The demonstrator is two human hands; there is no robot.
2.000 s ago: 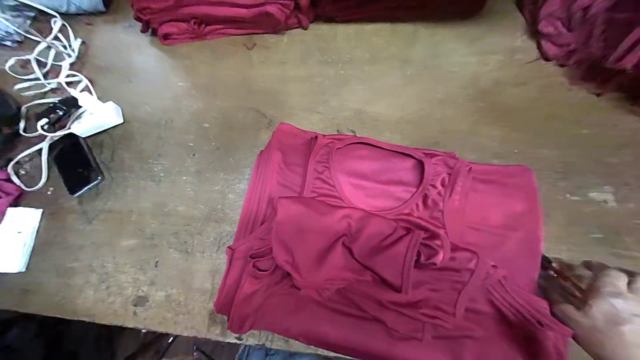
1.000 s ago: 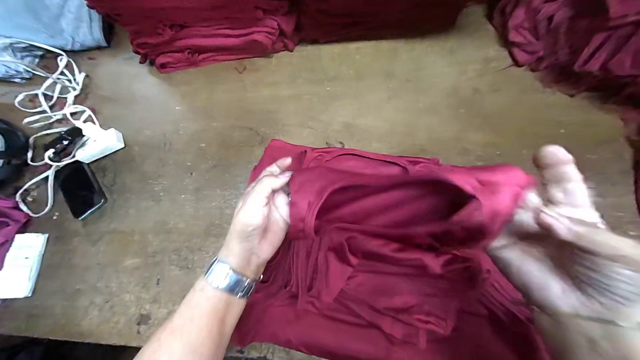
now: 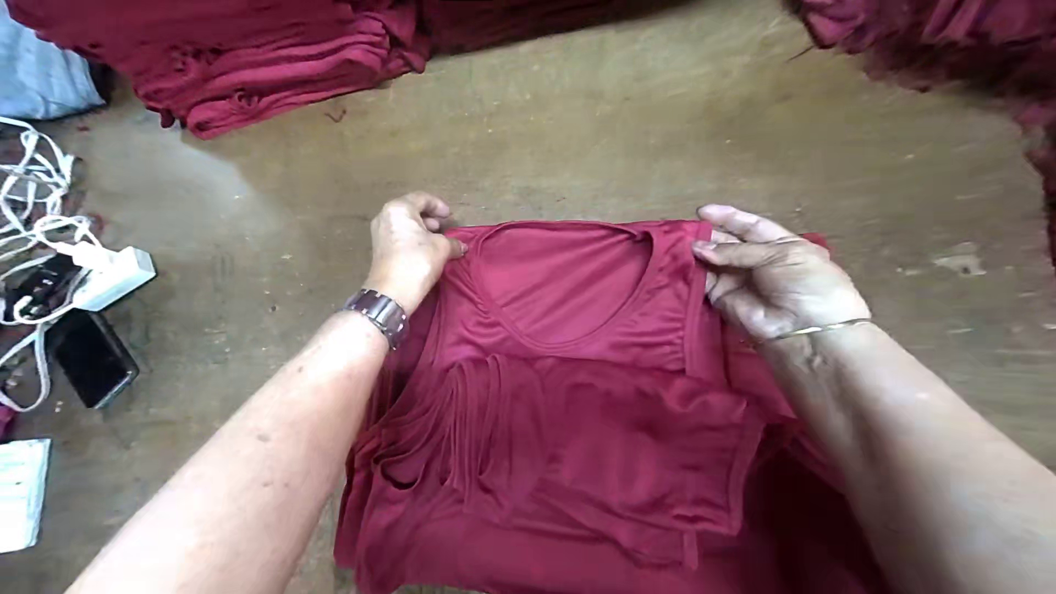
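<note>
A dark red garment with a scooped neckline (image 3: 672,289) lies over a layered pile of like red garments (image 3: 495,544) on the wooden table. At its upper left corner my left hand (image 3: 412,247) pinches the shoulder between thumb and fingers; a metal watch is on that wrist. My right hand (image 3: 771,268) grips the opposite shoulder edge, thumb on top, with a thin bangle at the wrist. Between the hands the neckline is spread wide. Folded and bunched red cloth lies just below it, with several edges stacked together.
Stacked red garments (image 3: 289,74) stand at the table's (image 3: 577,140) far side, with more red cloth (image 3: 949,33) at the far right. On the left are a white cable (image 3: 33,181), a white power adapter (image 3: 115,276), a black phone (image 3: 91,359), a paper (image 3: 21,495) and light blue fabric (image 3: 45,74).
Two seconds ago my left hand was out of view and the right held a dark tool at the pile's right edge. The garment, lifted and blurred one second ago, now lies flatter, its neckline spread.
</note>
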